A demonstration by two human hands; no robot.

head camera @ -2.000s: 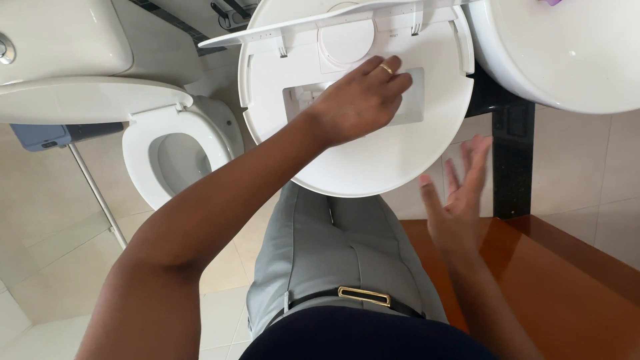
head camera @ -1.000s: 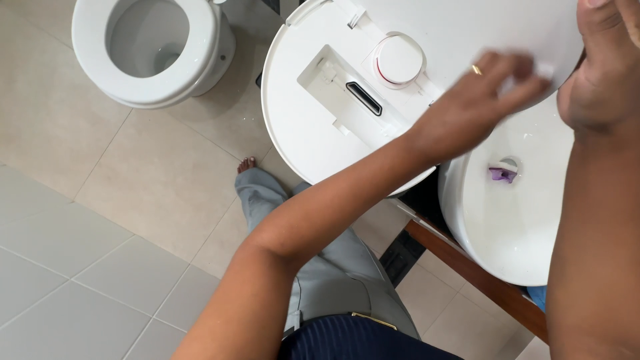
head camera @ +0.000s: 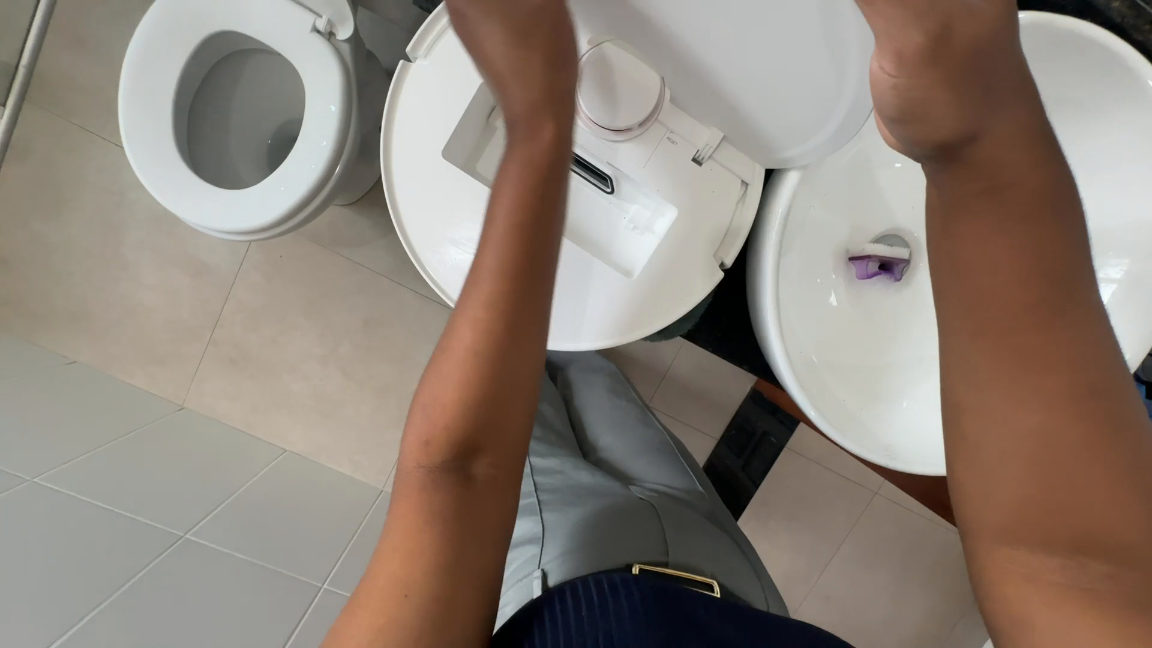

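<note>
A round white robot vacuum cleaner [head camera: 630, 315] stands with its top lid [head camera: 774, 81] raised toward the basin. Its rectangular recess [head camera: 643, 220] has a dark slot in the wall, and a round raised turret [head camera: 621, 88] sits beside it. My left hand [head camera: 517, 45] is above the upper part of the vacuum, cut off at the top edge of the view, with the forearm crossing over the recess. My right hand [head camera: 940, 81] is above the basin, right of the lid. The fingers of both hands are out of view, so what they hold is hidden.
To the right is a white washbasin [head camera: 855, 378] with a small purple and white object [head camera: 880, 259] at its drain. It stands on a dark counter [head camera: 724, 324]. A white toilet [head camera: 328, 171] with its seat down is at the left, on a tiled floor [head camera: 306, 351].
My left hand has moved from over the recess toward the top of the view. My right hand, lower right of the vacuum at first, is now over the basin. The view has turned.
</note>
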